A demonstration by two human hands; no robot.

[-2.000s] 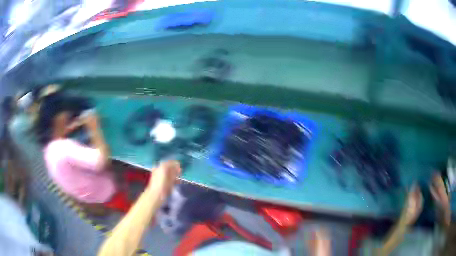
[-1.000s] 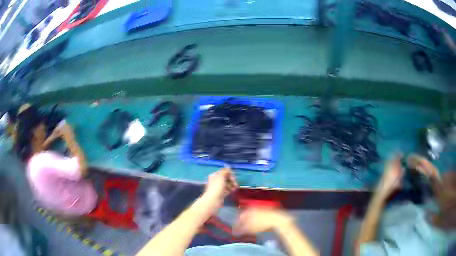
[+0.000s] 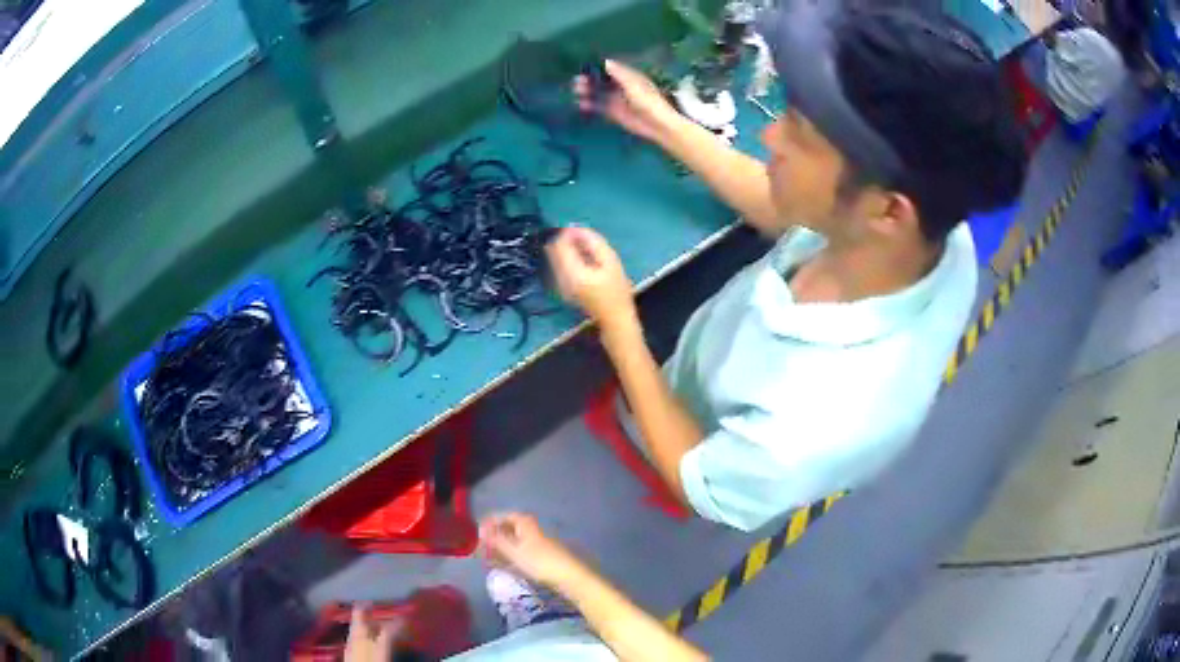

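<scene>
My right hand is in front of the bench edge at lower centre, above the floor. Its fingers are loosely bent and apart, and nothing shows in it. My left hand is small, blurred and cut by the bottom edge; what it holds, if anything, cannot be seen. The blue parts tray, full of tangled small black yokes, lies on the bench at left, away from both hands. Large black headbands lie at the far lower left around a white paper slip.
A loose pile of yokes lies on the bench right of the tray. Another worker sits at right, hands over the bench by black arcs. A headband sub-assembly lies on the belt. A red stool stands below the bench edge.
The view has swung right and tilted, so the tray and headbands now show further left and the other worker is fully in view. My hands are lower, and my left hand is nearly out of the picture.
</scene>
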